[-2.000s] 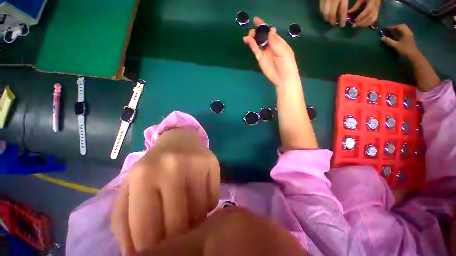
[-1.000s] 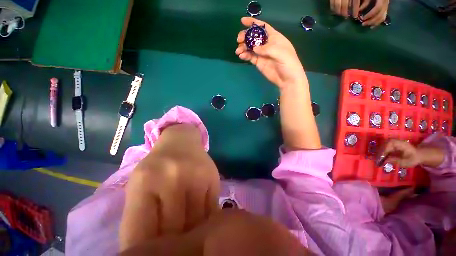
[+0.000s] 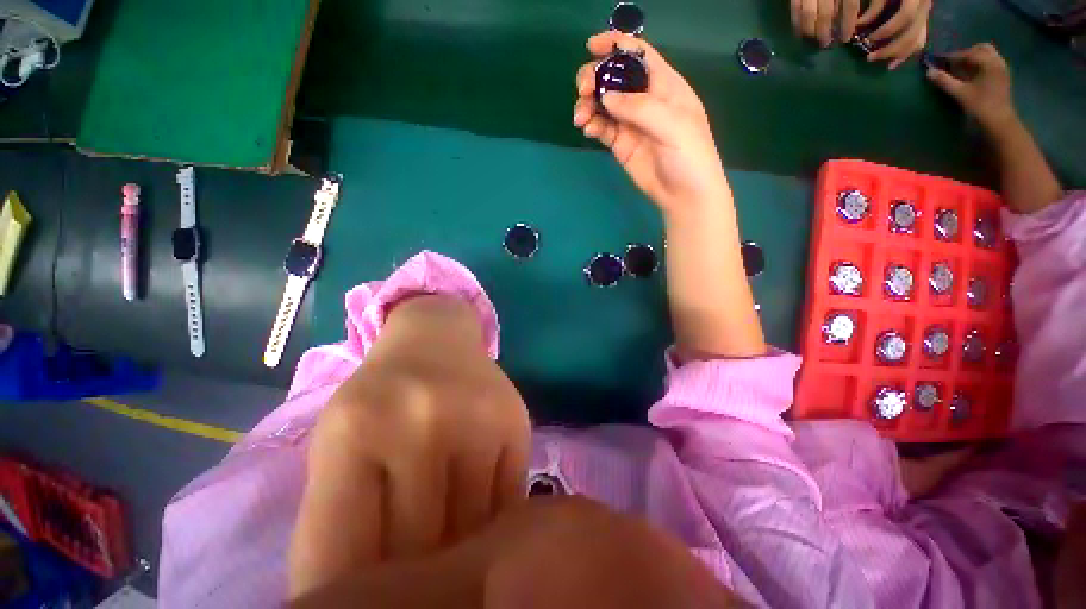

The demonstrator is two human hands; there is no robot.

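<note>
My right hand (image 3: 643,107) is raised over the far part of the bench. Its thumb and fingers hold a round watch head (image 3: 620,77) with a dark glossy face. My left hand (image 3: 417,440) is large and close to the camera at the bottom, back of the hand showing and fingers bent down. Its fingertips are hidden, so I cannot tell whether it holds anything. Loose watch heads lie on the bench: one alone (image 3: 522,240), two side by side (image 3: 605,269), one right of my forearm (image 3: 751,258), and two farther back (image 3: 755,55).
A red compartment tray (image 3: 834,378) with several round heads is at right. Another person's hand (image 3: 979,89) and more hands (image 3: 863,26) are at upper right. At left are two smartwatches (image 3: 301,258), a pink pen-like item (image 3: 130,244), a raised green board (image 3: 197,89) and a yellow object (image 3: 12,238).
The watch head in my right hand has turned from its patterned, shiny side to a dark glossy one. The other person's hand has left the tray, where a head now sits in the bottom row.
</note>
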